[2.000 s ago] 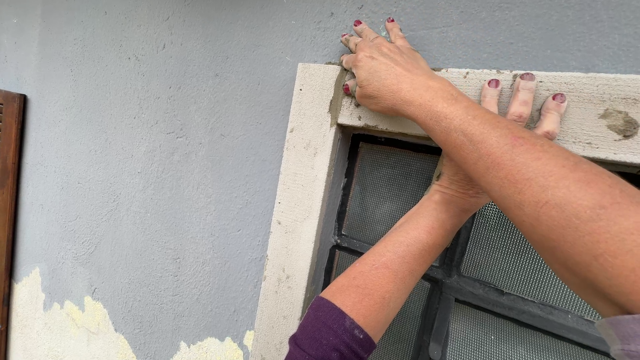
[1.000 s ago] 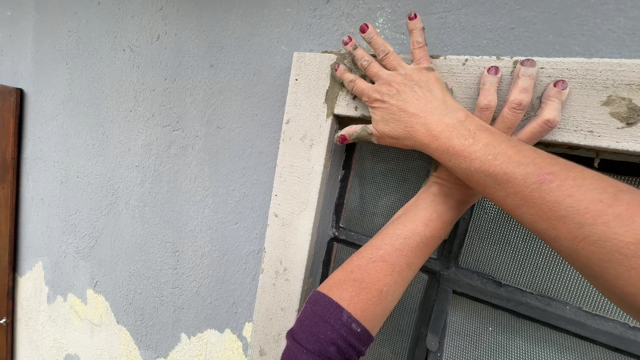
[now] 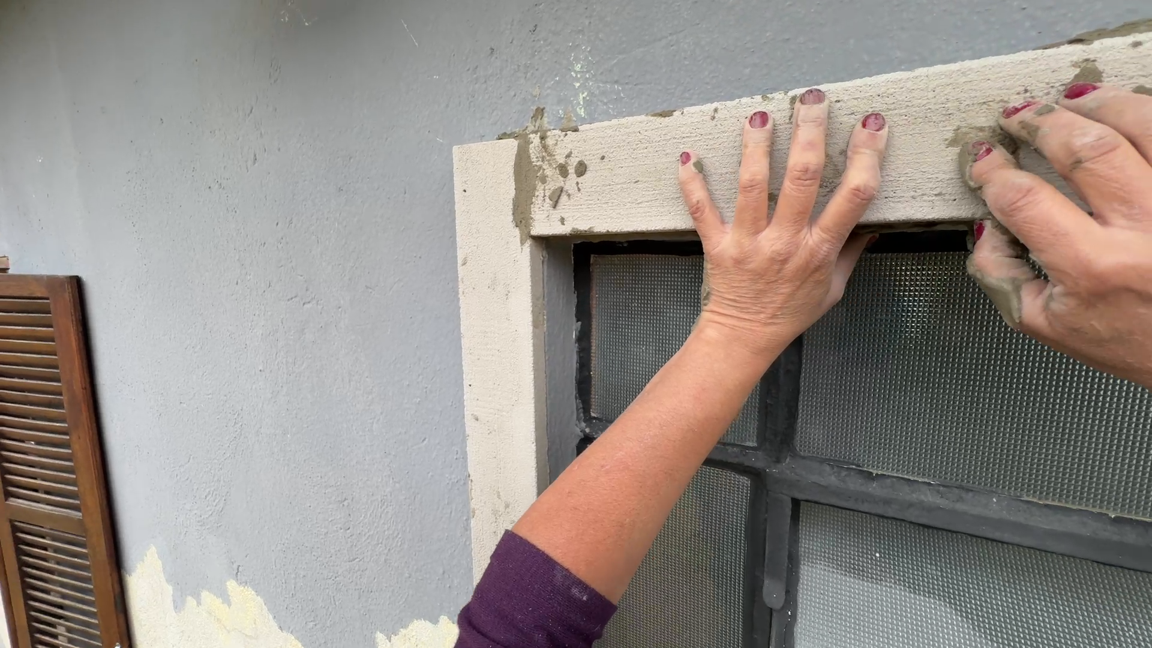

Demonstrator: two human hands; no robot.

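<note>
A pale, rough-faced trim piece (image 3: 621,171) spans the top of the window and meets an upright trim piece (image 3: 499,360) at the left corner. Grey mortar (image 3: 525,184) fills and smears that joint. My left hand (image 3: 774,243) lies spread on the top trim, fingertips on its face and thumb at its lower edge, holding no tool. At the right, my right hand (image 3: 1071,216) has curled fingers smeared with mortar, touching the trim beside a mortar patch (image 3: 981,137); whether it holds a lump of mortar I cannot tell.
Textured glass panes (image 3: 954,360) sit in a dark window frame (image 3: 864,477) just below the trim. Around it is a grey-painted wall (image 3: 270,315) with bare, flaked plaster (image 3: 207,616) low down. A brown louvered wooden shutter (image 3: 67,450) stands at the far left.
My right hand has left the corner joint, where it crossed over my left arm, and is now at the right end of the visible trim. My left hand remains on the trim.
</note>
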